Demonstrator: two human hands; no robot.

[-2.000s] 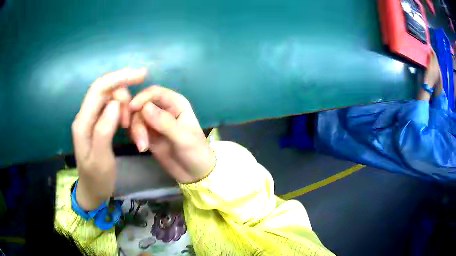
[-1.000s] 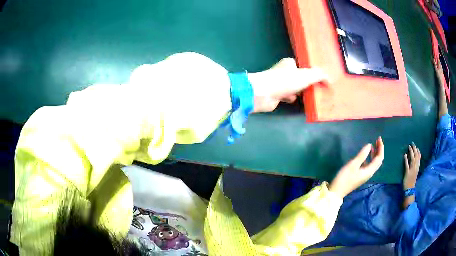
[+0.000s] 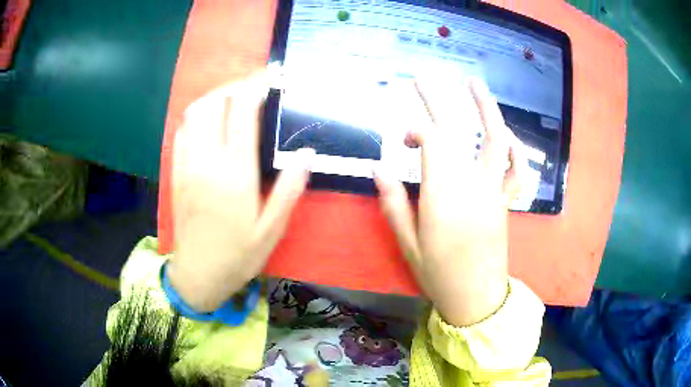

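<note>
A tablet (image 3: 329, 181) with a black border and a lit, glaring screen lies in an orange-red foam carrier (image 3: 341, 246) right in front of me. My left hand (image 3: 227, 174), with a blue wrist strap (image 3: 208, 302), is over the carrier's left part and the tablet's left edge, thumb at the screen's lower left. My right hand (image 3: 458, 196) is over the right middle of the screen with fingers spread. Glare hides which fingertips touch the glass. Neither hand grips anything that I can see. A dark window (image 3: 333, 138) shows at the screen's lower left.
The carrier lies on the green surface (image 3: 98, 91) and reaches over its near edge. Part of another red carrier (image 3: 9, 30) is at the upper left. A neighbour's blue sleeve (image 3: 636, 332) is at the lower right. A yellow-green garment (image 3: 38, 189) shows at the left.
The carrier with the tablet has moved from the right to directly in front of me. My left hand has let go of its edge, and both hands are now over the tablet.
</note>
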